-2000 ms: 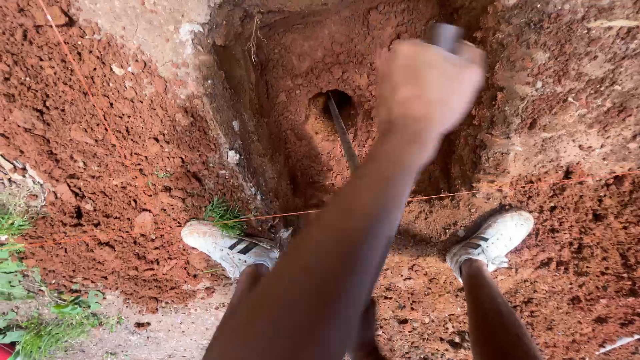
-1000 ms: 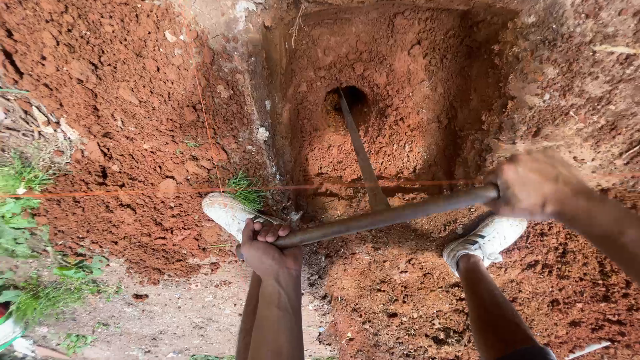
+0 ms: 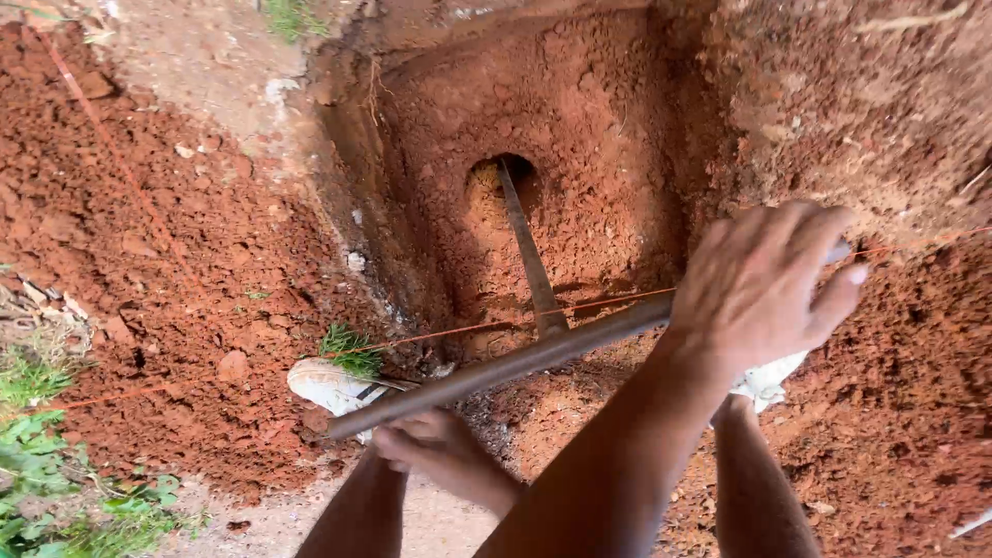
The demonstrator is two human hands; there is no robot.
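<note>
A metal T-handled tool stands with its shaft [image 3: 527, 248] down in a round hole [image 3: 504, 174] in the red soil. Its pipe crossbar [image 3: 504, 368] slants up to the right. My arms cross, the left over the right. Over the crossbar's right end lies my left hand [image 3: 763, 283], back up, with the pipe between thumb and fingers. My right hand [image 3: 438, 446] is at the near side of the crossbar's left end, touching or very close to it. The bar hides part of this hand, so its grip is unclear.
The hole lies inside a squared pit with earth walls [image 3: 349, 194]. An orange string [image 3: 457, 329] crosses above the pit's near part, below the crossbar junction's height in view. White shoes [image 3: 333, 387] stand either side. Loose red soil [image 3: 139, 256] and green plants [image 3: 46, 480] lie left.
A second ago my left hand was on the crossbar's left end and my right hand on its right end. Now the arms are crossed and the hands are at opposite sides.
</note>
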